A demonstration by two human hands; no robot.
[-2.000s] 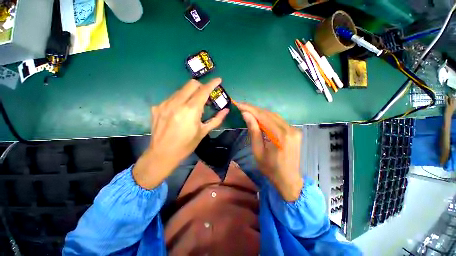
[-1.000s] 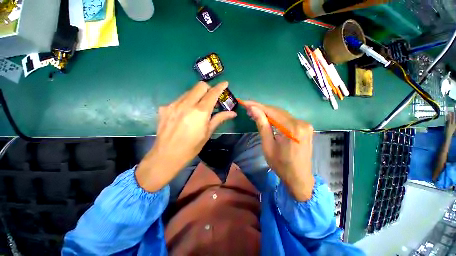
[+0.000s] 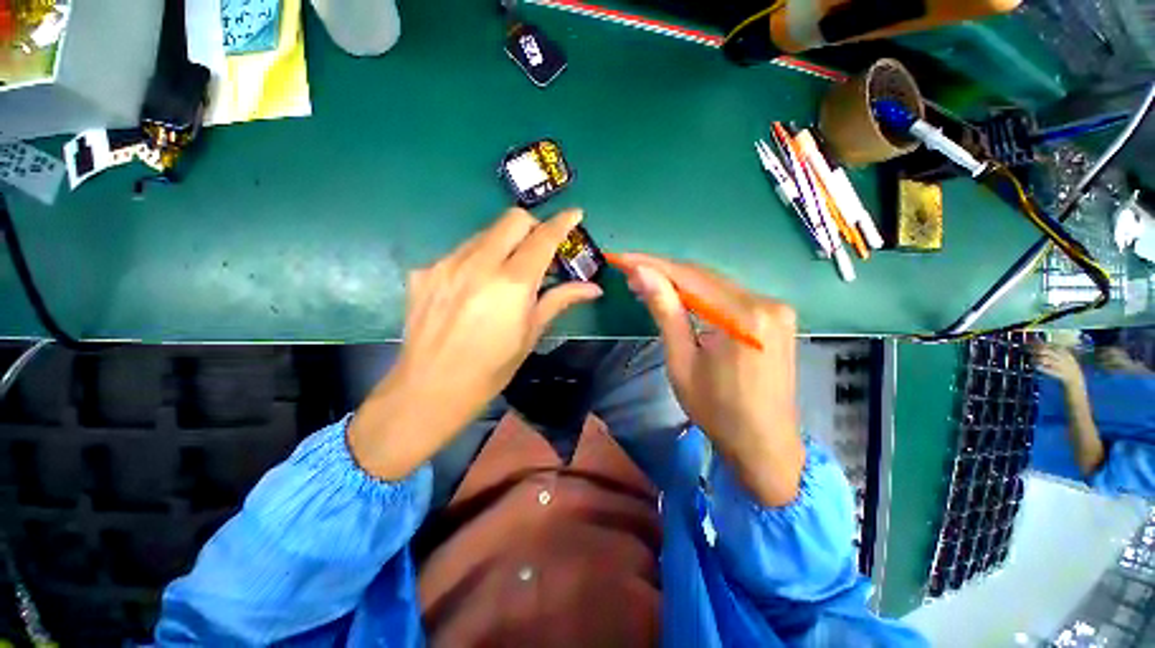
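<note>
My left hand [image 3: 481, 304] holds a small black watch case assembly [image 3: 581, 258] between thumb and fingers, near the front edge of the green mat [image 3: 317, 228]. Gold and whitish parts show inside it; my fingers cover its left side. My right hand [image 3: 735, 367] grips a thin orange pry stick [image 3: 699, 308], its tip at the right edge of the held case. A second open case [image 3: 537, 172] lies on the mat just beyond, with a white rectangle and gold parts inside.
A black tagged fob [image 3: 536, 56] lies farther back. Loose sticks and tweezers [image 3: 821, 196], a brown round holder [image 3: 851, 117] and a sponge [image 3: 920, 213] are at right. A grey bin [image 3: 95, 89] and notes [image 3: 272, 70] are at left. Another person's arm [image 3: 1077, 411] shows far right.
The mat and the things on it have shifted right in view. Both hands keep their hold, with the stick tip still at the case. The other person's arm at far right has moved left.
</note>
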